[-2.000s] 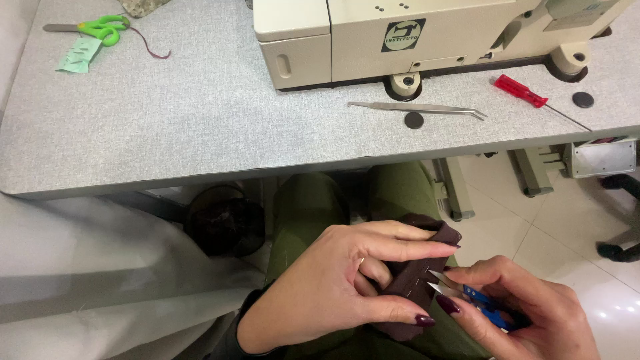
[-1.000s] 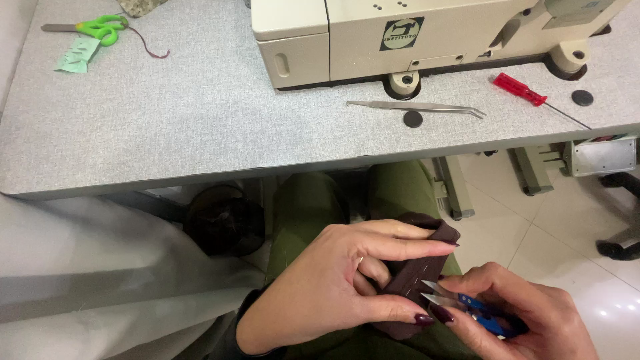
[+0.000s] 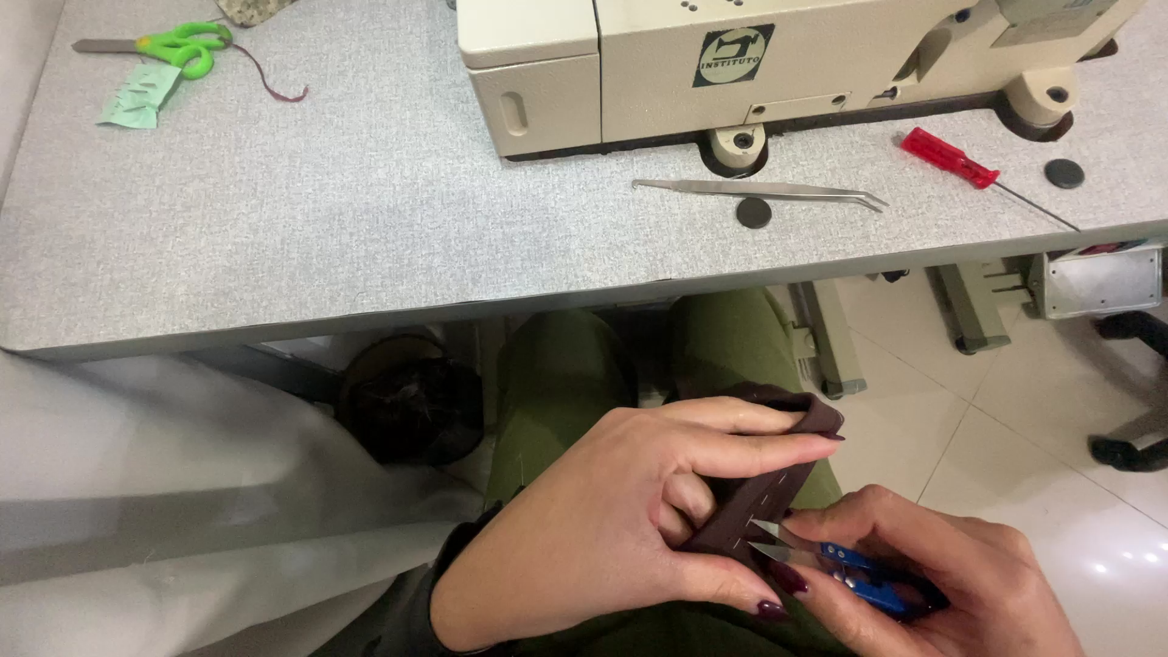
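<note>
My left hand (image 3: 620, 511) grips a folded piece of dark maroon fabric (image 3: 762, 497) above my lap, fingers on its upper part and thumb at its lower edge. A line of short, light stitches runs along the cloth. In my right hand (image 3: 931, 566) are blue-handled thread snips (image 3: 862, 579), their two pointed blades parted, with the tips at the stitches. Whether a tip is under a thread cannot be told. The fingers of my right hand hide part of the handles.
A cream sewing machine (image 3: 657, 82) stands on the grey table (image 3: 365, 201). Bent tweezers (image 3: 766, 190), a red-handled screwdriver (image 3: 949, 160), dark discs (image 3: 754, 213) and green-handled scissors (image 3: 182, 46) lie there. The table's front edge is just beyond my hands; a dark bin (image 3: 415, 401) is below.
The snips' blades were closer together one second ago and are now wider apart. My left hand keeps its hold on the fabric in nearly the same place.
</note>
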